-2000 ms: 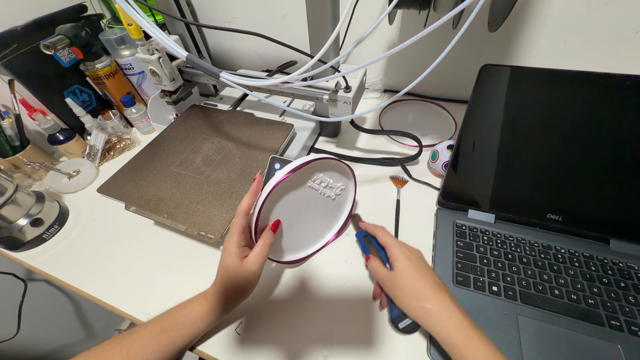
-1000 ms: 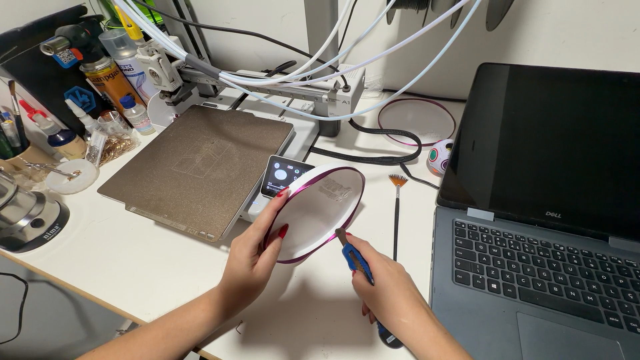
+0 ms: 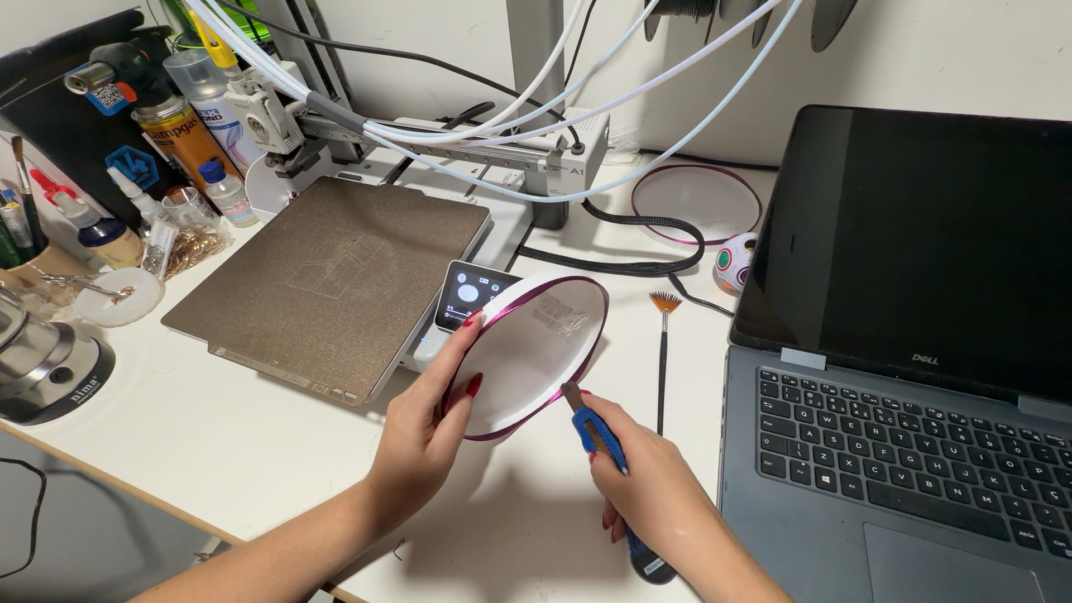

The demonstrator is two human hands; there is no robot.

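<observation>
My left hand [image 3: 427, 419] grips the left edge of a round white disc [image 3: 519, 360] with a shiny purple rim and raised lettering near its top. The disc is tilted above the table. In my right hand [image 3: 649, 469] is a blue snap-off utility knife [image 3: 599, 431]; its blade tip meets the disc's lower right rim. The knife's dark lower end shows below my fingers. A fan brush [image 3: 663, 352] with orange bristles lies on the table behind my right hand. A second purple-rimmed disc [image 3: 697, 203] lies farther back.
A 3D printer's textured build plate [image 3: 335, 276] is left of the disc, with a lit touchscreen [image 3: 473, 293] beside it. White tubes [image 3: 469, 134] arch overhead. An open laptop [image 3: 913, 385] stands at right. Bottles, a blowtorch [image 3: 159, 109] and a small round machine [image 3: 50, 368] are at left.
The disc has turned, showing its face at a steeper slant than two seconds ago. The knife, apart from the rim's edge or barely near it then, now has its blade at the lower right rim.
</observation>
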